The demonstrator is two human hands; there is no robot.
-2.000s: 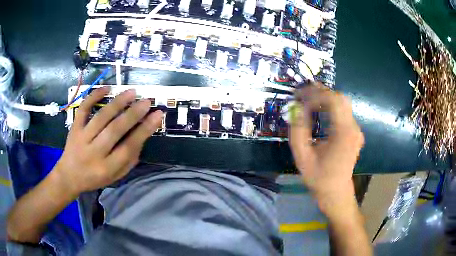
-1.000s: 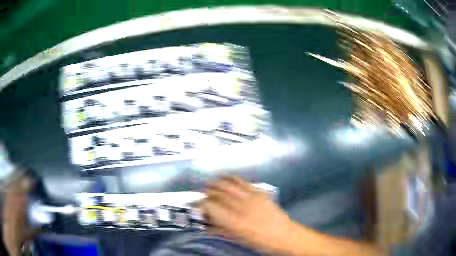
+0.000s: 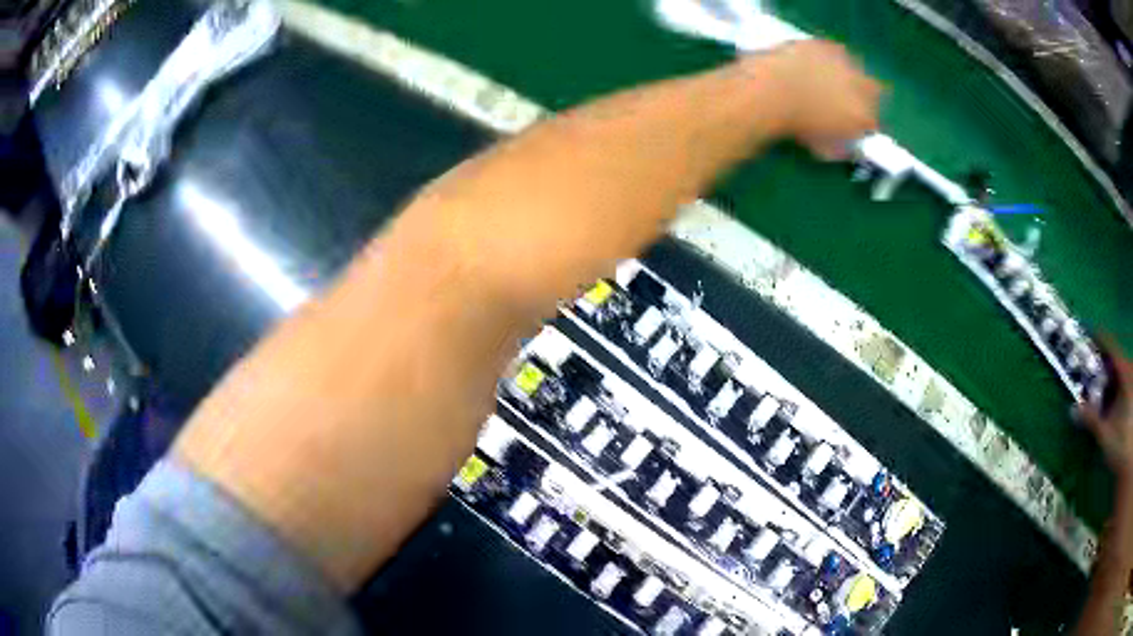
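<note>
My left hand (image 3: 826,99) is closed around the white power cord (image 3: 919,172) over the bright green surface. The cord shows on both sides of the hand. It leads to a power strip housing (image 3: 1025,298) with white blocks, a yellow block and a blue wire at its near end. My right hand (image 3: 1112,410), blurred and partly cut off by the right edge, grips the housing's far end. Its fingers are mostly hidden.
Three more power strip housings (image 3: 733,398) lie side by side on the dark green bench (image 3: 416,578). A pale worn edge (image 3: 857,342) separates it from the green surface (image 3: 596,44). A clear plastic-wrapped bundle (image 3: 174,93) lies at upper left.
The view has turned. The front housing and its cord have moved from the dark bench to the bright green surface, with both hands. The other three housings now show lower in the picture.
</note>
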